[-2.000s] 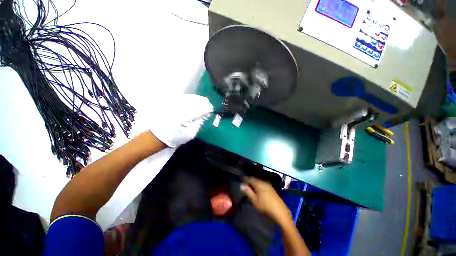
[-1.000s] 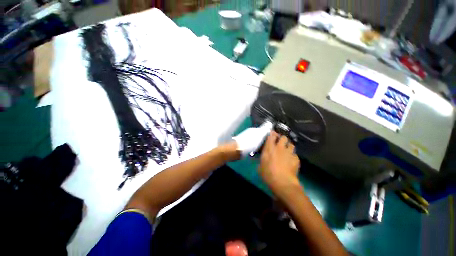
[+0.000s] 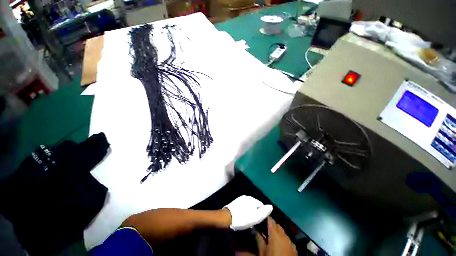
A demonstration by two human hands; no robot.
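My left hand [image 3: 248, 212], in a white glove, is low in the middle of the view, in front of the bench edge. My bare right hand [image 3: 278, 242] is beside it, partly cut off by the bottom edge. Both hold a small black cable coil [image 3: 261, 229] between them, mostly hidden by the fingers. The winding disc [image 3: 327, 137] shows its slots sharply. Its two silver winding prongs [image 3: 287, 156] stick out with no coil on them.
Loose black cables [image 3: 155, 105] lie in a long heap on the white sheet [image 3: 240, 110]. The beige machine [image 3: 360, 75] stands right, with its lit red switch [image 3: 351, 78] and control panel [image 3: 419, 107]. The tie head [image 3: 417, 235] is lower right. A black garment [image 3: 55, 185] lies left.
The disc was a blur at first and now shows sharply. Both hands were at the prongs, then moved down toward me with the coil. The view has turned left.
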